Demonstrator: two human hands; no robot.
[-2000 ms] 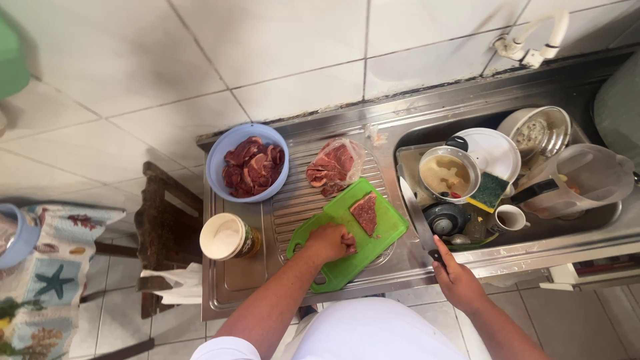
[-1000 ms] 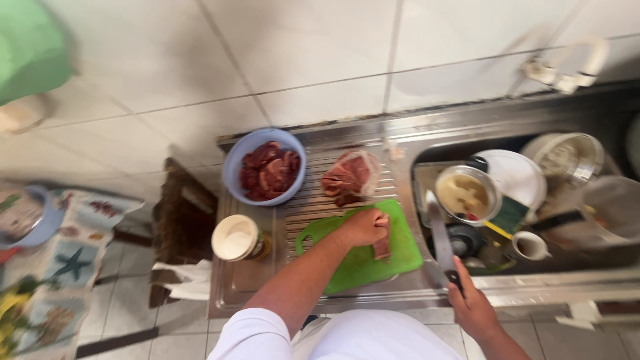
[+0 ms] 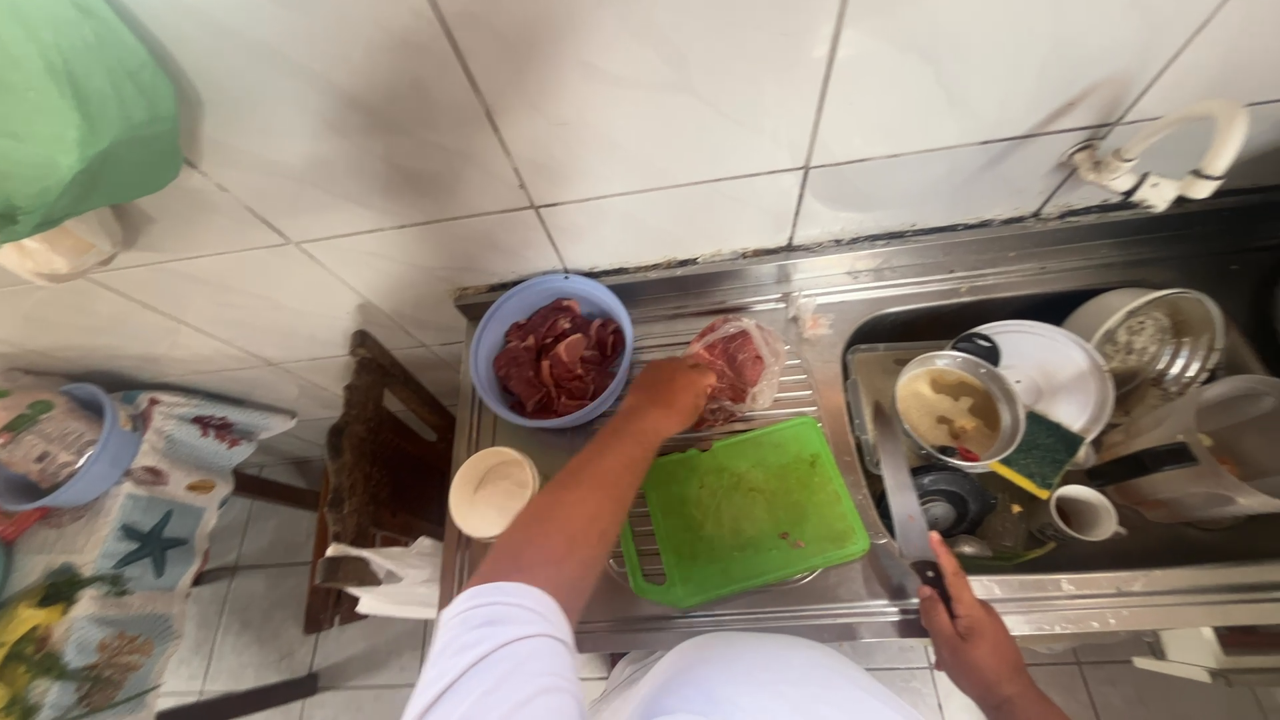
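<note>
My left hand [image 3: 672, 393] reaches to the left edge of the raw meat [image 3: 735, 362] in a clear plastic bag; its fingertips are hard to make out against the meat. My right hand [image 3: 968, 632] grips the black handle of a kitchen knife [image 3: 904, 490], whose blade points up over the sink's left rim. Between the hands lies a green plastic cutting board [image 3: 752, 505] with small meat scraps on it. A blue bowl [image 3: 481, 352] of raw meat slices [image 3: 560, 360] stands at the left on the steel drainboard.
A pale round container [image 3: 492, 492] stands near the drainboard's left edge. The steel sink [image 3: 1150, 555] holds a pot of cloudy liquid [image 3: 955, 408], a white lid [image 3: 1055, 375], a sponge [image 3: 1040, 452], a mug [image 3: 1084, 514] and a clear jug [image 3: 1210, 445]. A wooden chair [image 3: 380, 490] is at the left.
My left hand has moved from the cutting board to the bagged meat. The meat piece seen on the board earlier is no longer there. The knife stays in my right hand.
</note>
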